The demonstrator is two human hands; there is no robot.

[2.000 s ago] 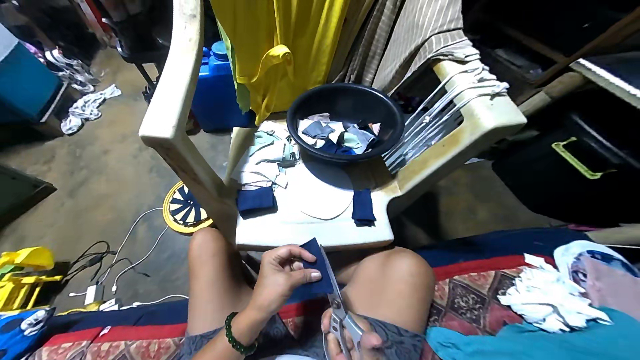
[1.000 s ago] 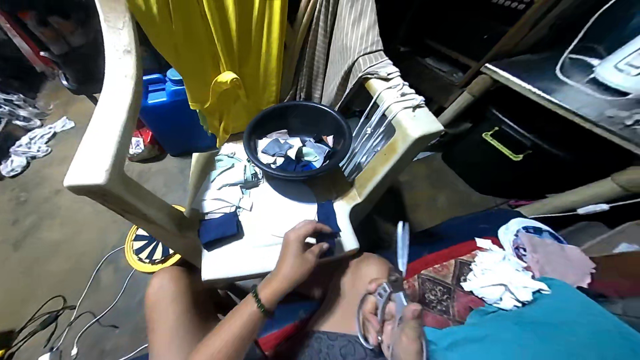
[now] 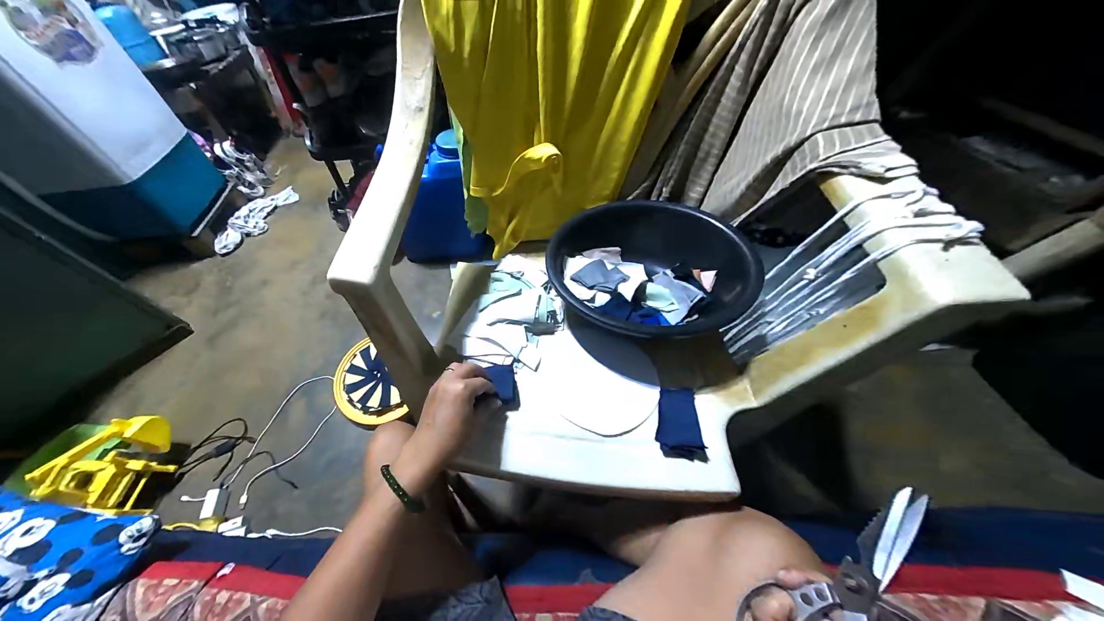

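Note:
My left hand (image 3: 455,404) reaches to the left side of the white plastic chair's seat (image 3: 595,470), its fingers on a folded navy cloth piece (image 3: 502,385); whether they grip it I cannot tell. Low at the right, my right hand (image 3: 780,599) holds metal scissors (image 3: 862,561) with the blades pointing up and slightly parted. A second stack of navy cloth (image 3: 680,423) lies at the seat's right front. Between them is a round white sheet (image 3: 608,388). Pale cloth scraps (image 3: 509,315) lie behind my left hand, beside a black basin (image 3: 742,276) holding mixed scraps (image 3: 642,289).
Yellow cloth (image 3: 552,103) and striped fabric (image 3: 802,112) hang over the chair. Its armrests rise on both sides, the right one wound with white cords. A blue container (image 3: 442,207) stands behind. On the floor are a yellow-rimmed round item (image 3: 345,388), cables and a yellow plastic toy (image 3: 112,466).
Two seconds ago my left hand held a navy piece at the scissors; one second ago it was at the right navy stack. Now it is at the left one. The view has shifted.

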